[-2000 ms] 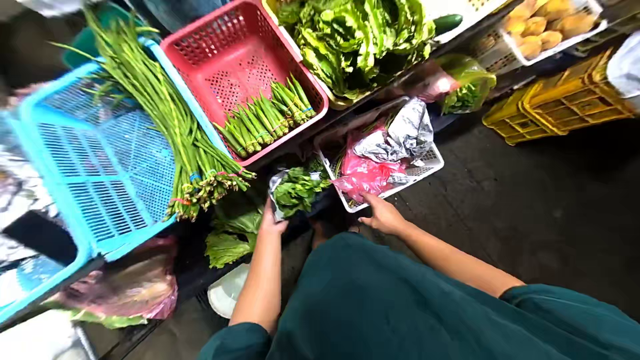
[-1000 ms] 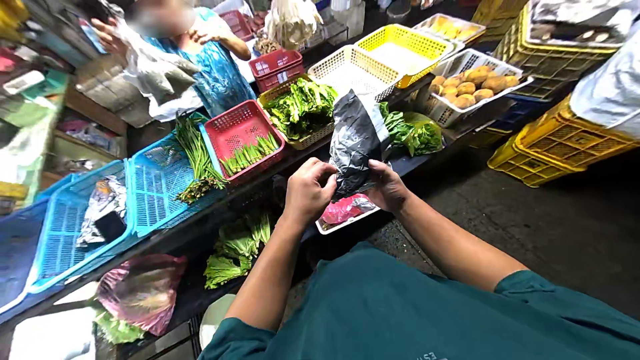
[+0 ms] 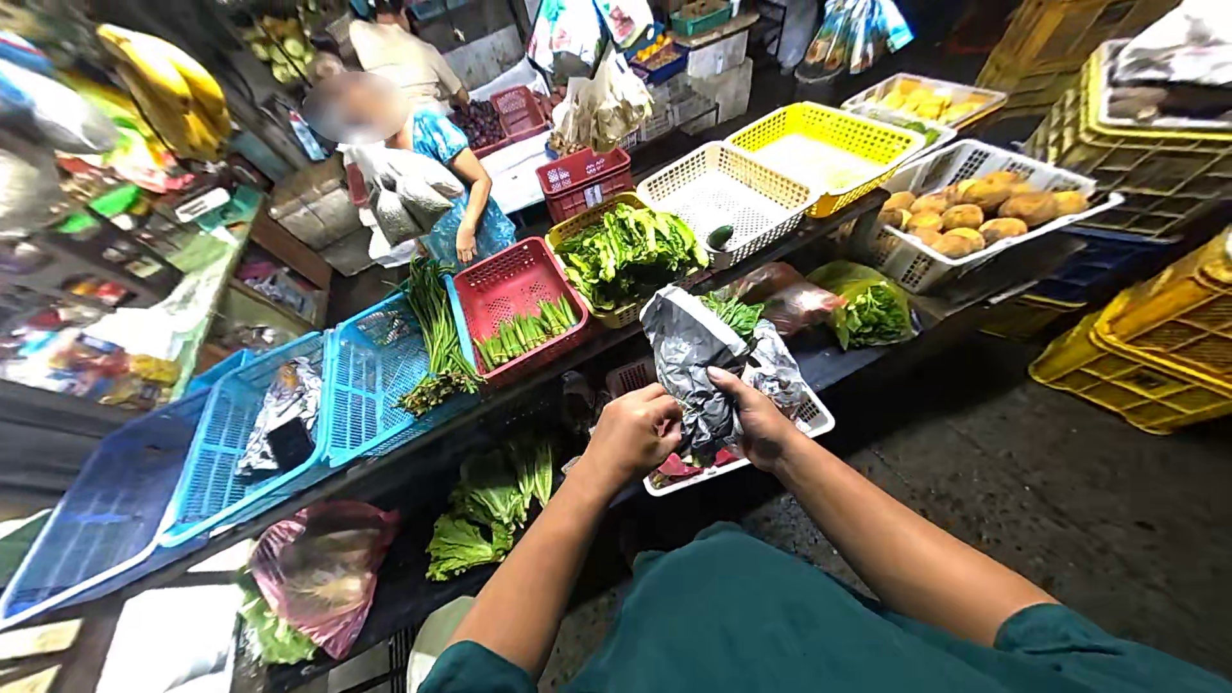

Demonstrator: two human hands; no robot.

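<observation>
Both hands are on a crumpled sheet of newspaper (image 3: pixel 688 361) wrapped about a bunch of leafy greens (image 3: pixel 736 315), whose tops show above the paper. My left hand (image 3: pixel 630 433) pinches the paper's left edge with curled fingers. On the other side, my right hand (image 3: pixel 756 419) grips the bundle with the thumb across its front. Beneath the bundle is a white plastic basket (image 3: pixel 818 422) with pink plastic and more paper in it, partly hidden by the hands.
Beyond my hands stand a red basket of long green pods (image 3: pixel 462 289), a basket of leafy greens (image 3: pixel 630 255) and a white basket of brown round produce (image 3: pixel 1078 207). Yellow crates (image 3: pixel 1145 337) are stacked at right. A person in blue (image 3: pixel 491 221) stands across the stall.
Two seconds ago my hands were apart, the left at loose greens and the right at the pink plastic. Now both hold the wrapped bundle above the white basket. The view has shifted widely.
</observation>
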